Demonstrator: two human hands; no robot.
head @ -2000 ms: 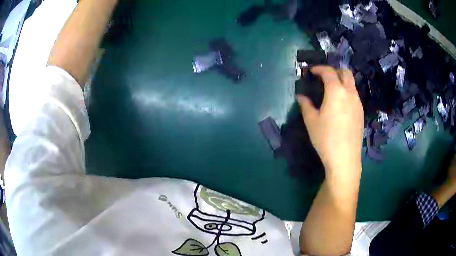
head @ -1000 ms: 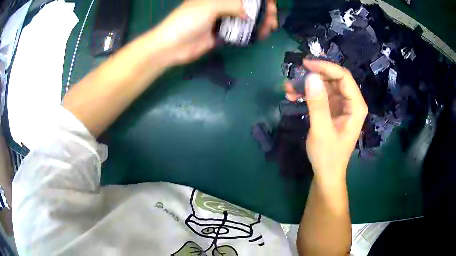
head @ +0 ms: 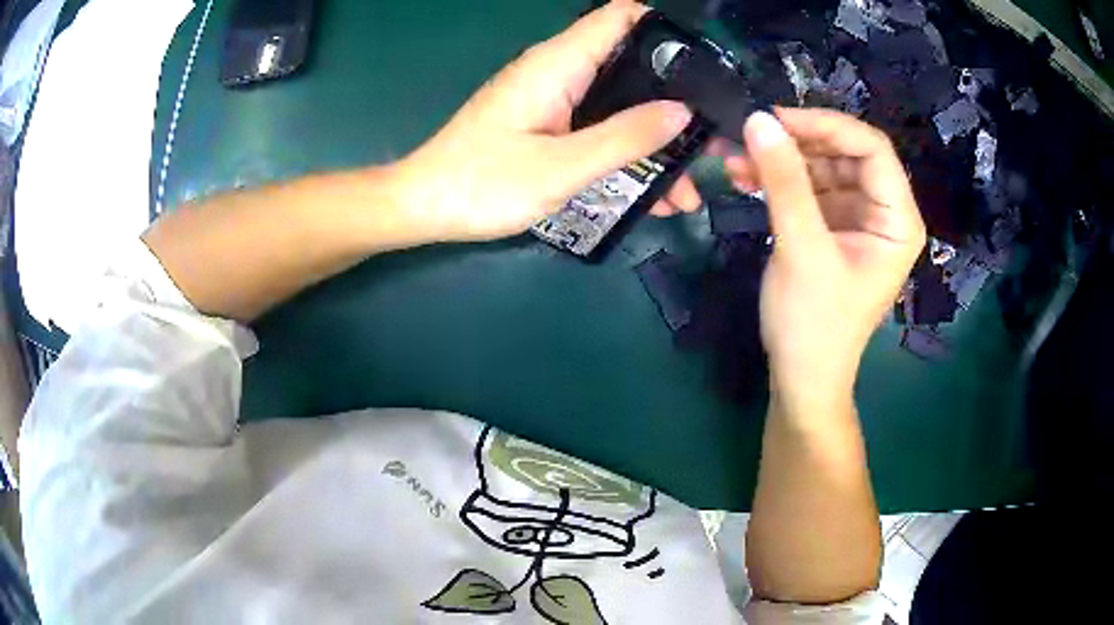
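My left hand (head: 538, 153) holds an open black handset (head: 666, 76) tilted over the bench, its thumb lying across the middle. The lower end of the handset shows a pale, silver patterned section, and a pale oval mark shows near its top end. My right hand (head: 837, 208) is at the handset's right edge, its thumb and fingers pinched on a small dark piece (head: 726, 108). The piece is blurred against the handset; whether it touches the handset is unclear.
A heap of small dark pieces with silver flecks (head: 959, 120) covers the right side of the green bench. A loose dark piece (head: 663, 289) lies below the handset. Another black handset (head: 266, 44) lies at upper left. A dark shape fills the lower right.
My left hand came in from the upper left with the handset and brought it down beside my right hand. My right hand left the heap's edge with a small piece and moved slightly up.
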